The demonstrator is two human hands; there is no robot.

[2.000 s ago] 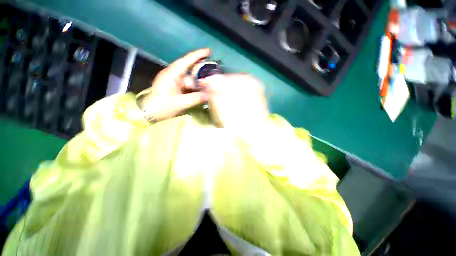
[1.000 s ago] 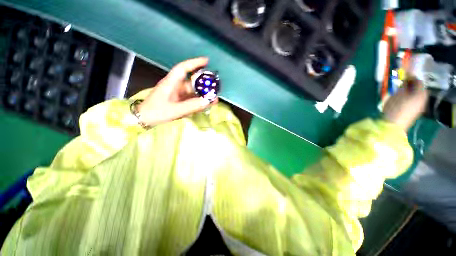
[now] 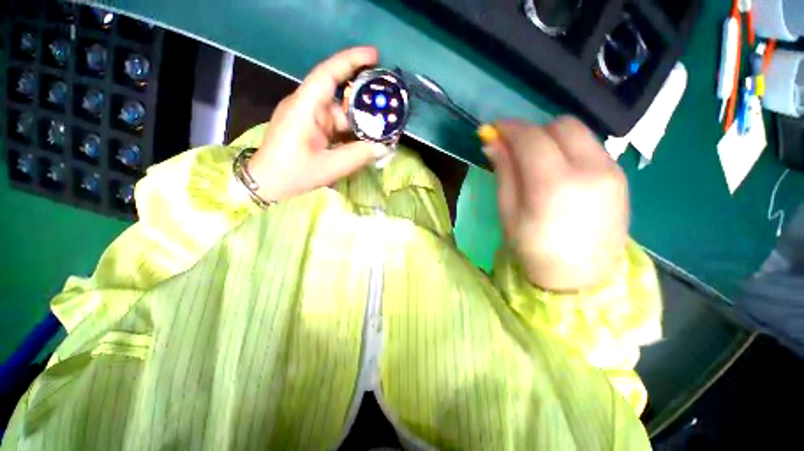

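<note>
My left hand holds a round watch head by its rim between thumb and fingers, screen up and lit with coloured icons. My right hand, slightly blurred, holds a thin dark tool with a yellow end at the fingers. The tool's shaft points up and left toward the watch, and its tip is close to the watch's right rim. I cannot tell if it touches.
A black foam tray with watch heads lies at the upper right. A white wipe lies beside its corner. Pens and a pale card lie at the right. Another tray of watch heads is at the far left.
My right hand has come back from the pens at the right to near the watch, now with the thin tool. My left hand still holds the lit watch, slightly higher in view.
</note>
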